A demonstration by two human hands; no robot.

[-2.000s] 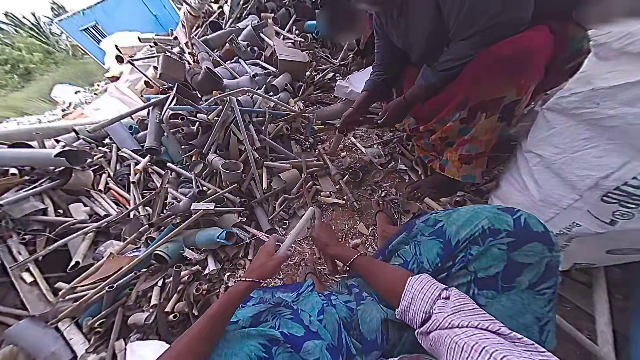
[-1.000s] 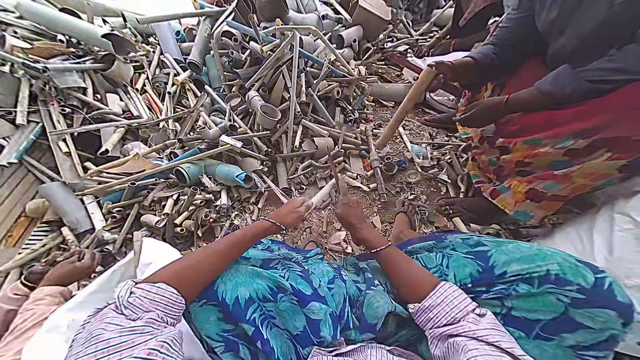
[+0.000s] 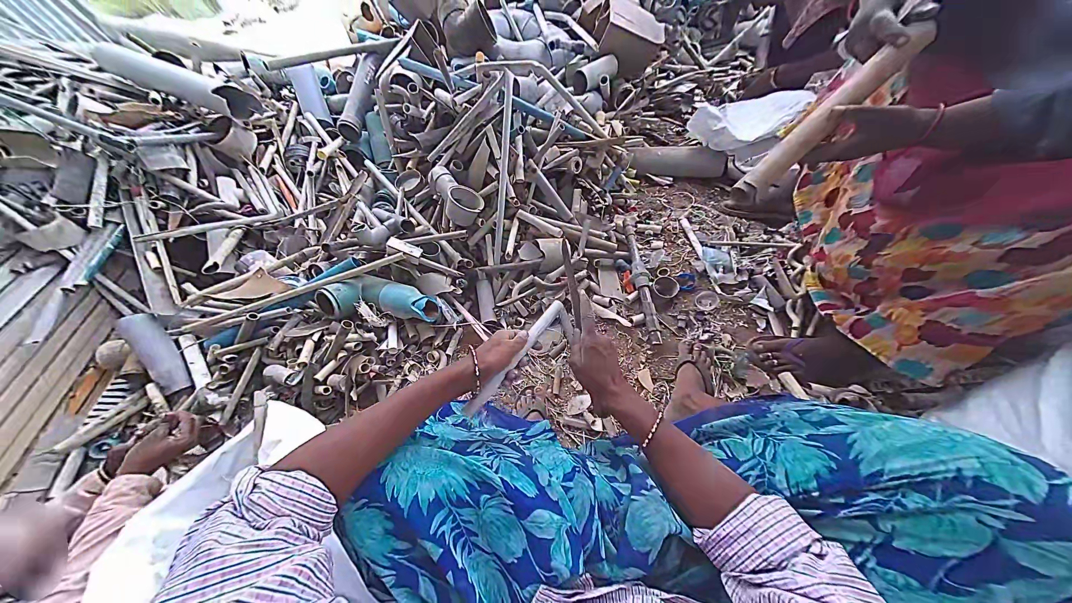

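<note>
My left hand (image 3: 502, 352) is closed around a pale plastic pipe piece (image 3: 540, 328), whose lower end slants down toward my lap. Beside it, my right hand (image 3: 596, 364) grips a narrow, dark, blade-like tool (image 3: 571, 280) that points up and away from me. The pipe's upper end bends near the tool; whether the two touch I cannot tell. Both hands are above my blue patterned skirt, close to the ground litter. A light-blue pipe fitting (image 3: 398, 297) lies in the scrap beyond my left hand.
A heap of scrap pipes and fittings (image 3: 456, 197) spreads ahead and left. At right, a co-worker's hands hold a thick pipe (image 3: 829, 113). Another person's hand (image 3: 159, 444) is at lower left. A white sack (image 3: 285, 427) lies by my left arm, and a grey pipe (image 3: 678, 162) lies ahead.
The co-worker at right, with no thick pipe in hand two seconds ago, now holds one, raised higher than a second ago. My hands stay close together on the pipe piece and tool. The view has shifted.
</note>
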